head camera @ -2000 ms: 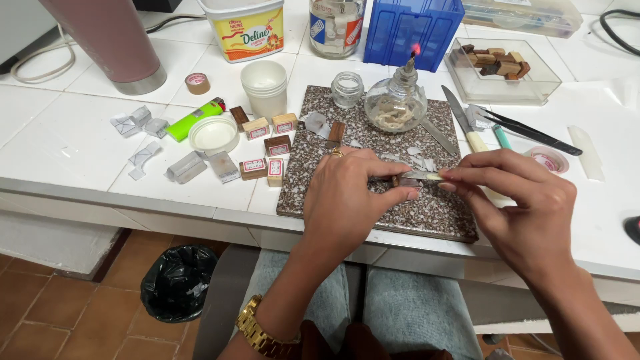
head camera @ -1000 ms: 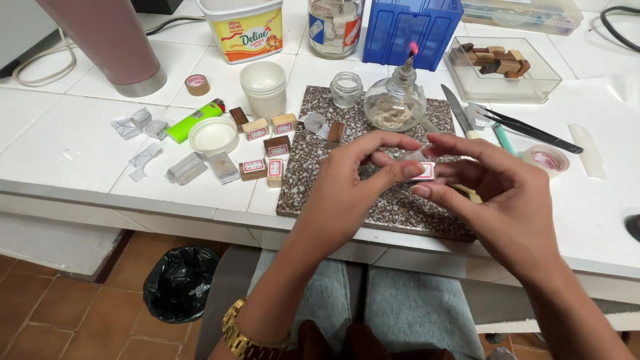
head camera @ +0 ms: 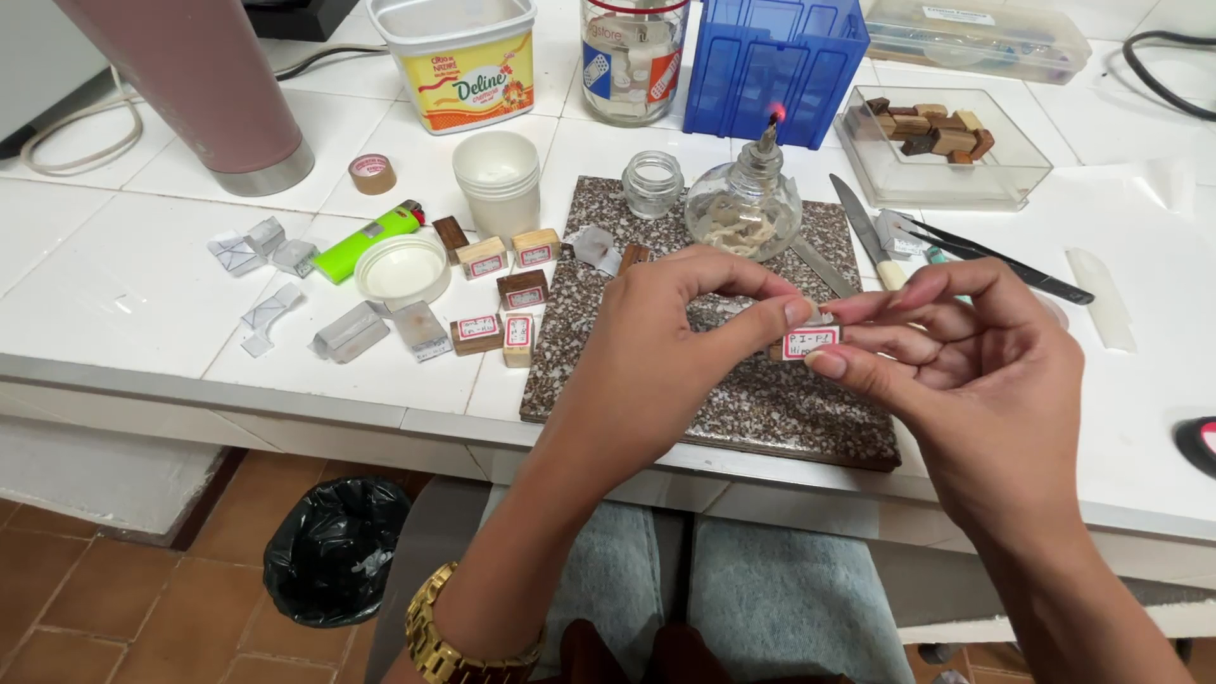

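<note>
Between the fingertips of both hands is a small labelled block point(head camera: 809, 344), held above a speckled stone slab point(head camera: 722, 418). My left hand point(head camera: 665, 351) pinches its upper left side, where a bit of pale translucent material shows. My right hand point(head camera: 969, 361) has its thumb at the label's lower right corner and fingers behind. Behind the hands, a glass spirit lamp point(head camera: 744, 204) burns with a small reddish flame, beside a small open glass jar point(head camera: 653, 183). A metal blade point(head camera: 823, 268) lies on the slab near the lamp. Several labelled wooden blocks point(head camera: 522, 290) sit left of the slab.
A knife point(head camera: 858, 218) and black tweezers point(head camera: 1007, 258) lie at the right, below a clear box of wooden blocks point(head camera: 988, 185). A green lighter point(head camera: 366, 242), a white lid point(head camera: 402, 270), stacked cups point(head camera: 496, 180) and a tumbler point(head camera: 209, 85) stand or lie left. A lined bin point(head camera: 332, 551) is below.
Two seconds ago my right hand held a pale-handled tool against the block over the slab. That tool has left my fingers, and both hands now hold the block with its label facing up.
</note>
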